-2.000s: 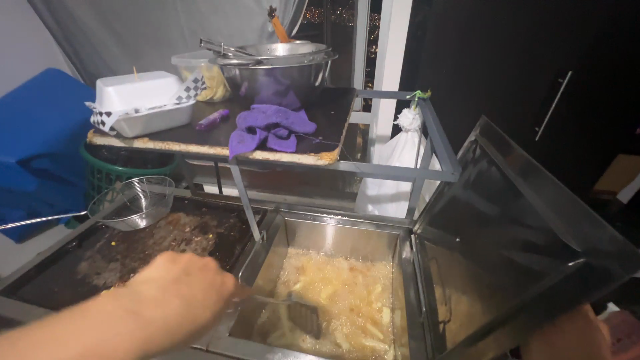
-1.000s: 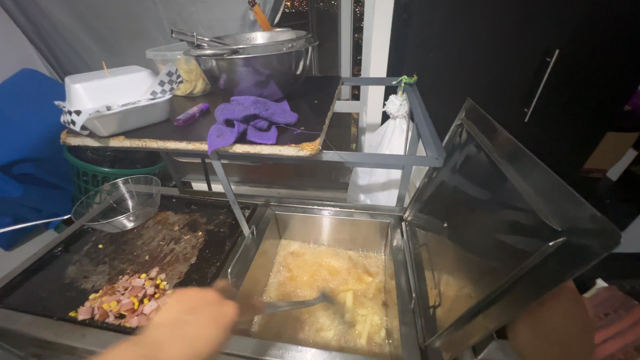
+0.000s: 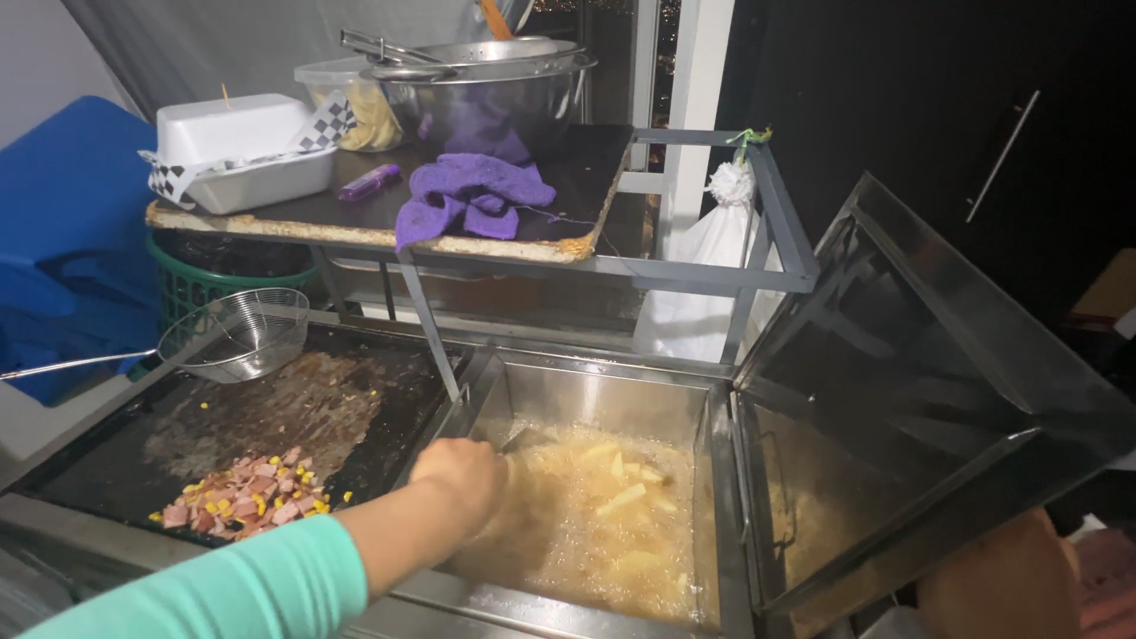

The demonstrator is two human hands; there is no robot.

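Note:
My left hand [image 3: 466, 479], its forearm in a teal sleeve, is closed above the left side of the metal fryer well [image 3: 603, 390]. It grips a metal spatula [image 3: 525, 438], mostly hidden by my hand and the cloudy oil. Pale potato strips [image 3: 621, 500] float in the bubbling oil to the right. Diced pink meat with yellow corn kernels [image 3: 257, 493] lies in a pile on the dark griddle [image 3: 89, 444], left of my hand. A wire strainer [image 3: 240, 337] rests at the griddle's back left. My right hand is not seen.
The fryer's metal lid [image 3: 923, 390] stands tilted at the right, with bare skin of unclear owner [image 3: 985, 577] below it. On the shelf [image 3: 373, 235] sit a foam container [image 3: 248, 151], a purple cloth [image 3: 475, 195] and metal bowls [image 3: 497, 106]. A white bag [image 3: 697, 266] hangs behind.
My left hand has moved to the fryer's left side, and the spatula, plain over the oil earlier, is now mostly hidden. The meat pile, covered by my arm two seconds ago, shows.

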